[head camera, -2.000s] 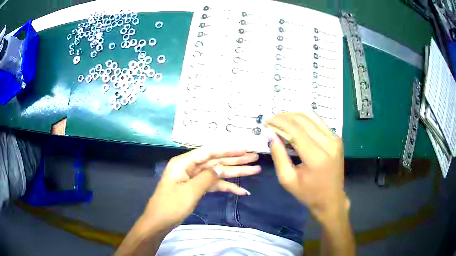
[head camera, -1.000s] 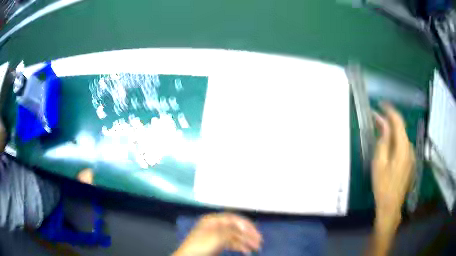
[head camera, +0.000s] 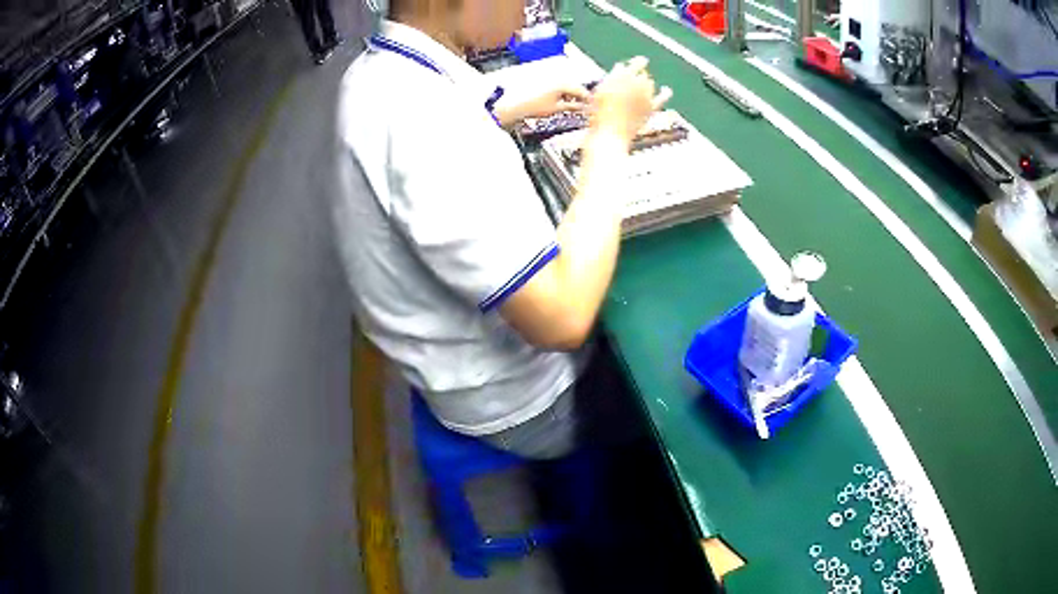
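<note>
Neither of my hands is in the picture. Nearest in front of me, a loose pile of small silver rings (head camera: pixel 876 534) lies on the green bench at the lower right, cut off by the picture's bottom edge. Beyond it stands a small blue bin (head camera: pixel 722 360). A white dispensing bottle (head camera: pixel 775 337) with a dark collar stands upright in the bin, with a thin white item beside it. The slotted tray that lay in front of me is out of view.
A neighbouring worker (head camera: pixel 435 232) in a white shirt sits on a blue stool (head camera: pixel 458 487) at the bench, hands over stacked white trays (head camera: pixel 685 192). The green conveyor (head camera: pixel 835 186) curves past on the right. Machines stand beyond it. A grey aisle with yellow lines runs at left.
The view has swung left to the neighbouring worker. Both my hands and the slotted tray have left the picture. The blue bin and rings now appear at the right.
</note>
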